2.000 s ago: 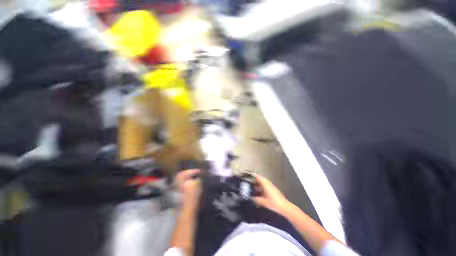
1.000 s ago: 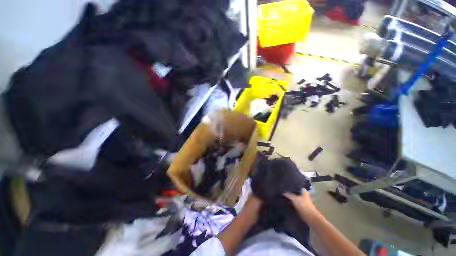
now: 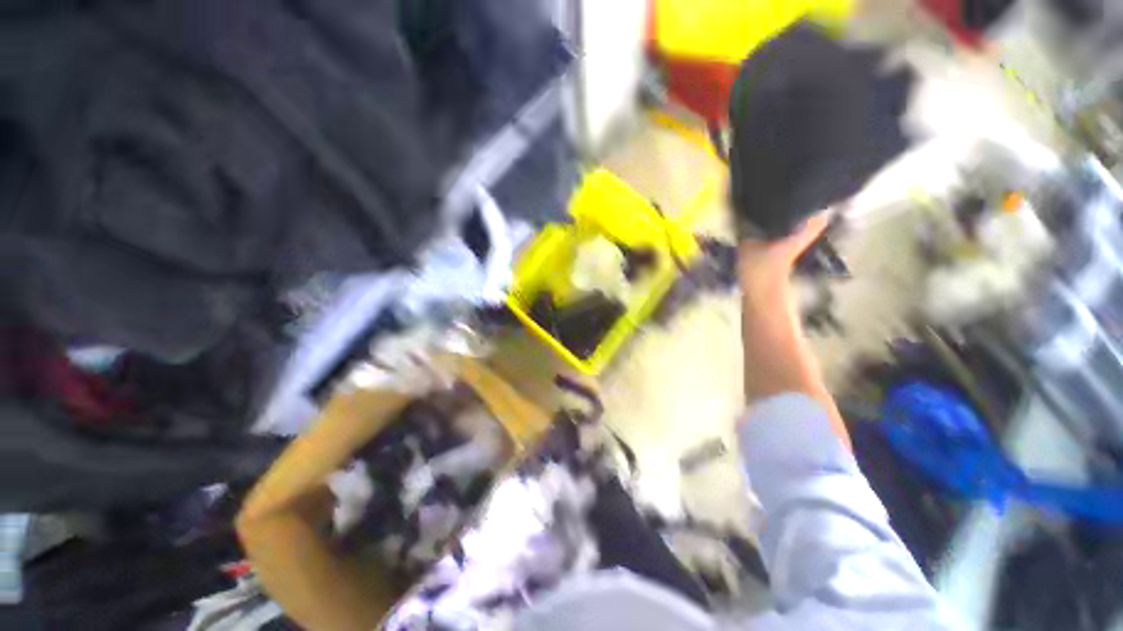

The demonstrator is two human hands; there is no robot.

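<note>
My right hand is stretched forward at the upper right, gripping the near edge of a dark fabric bundle. The bundle is raised in front of the crates and blurred. My left hand is not in view. An open cardboard carton at the lower left holds black and white scraps. A yellow plastic crate beyond it holds dark and white pieces.
Large dark fabric heaps fill the left. Another yellow crate sits on a red one at the top. Scraps lie on the pale floor. A blue item is at the right.
My right hand has moved forward and up with the dark fabric, which was low in front of me between both hands. My left hand has left the picture. The view has shifted.
</note>
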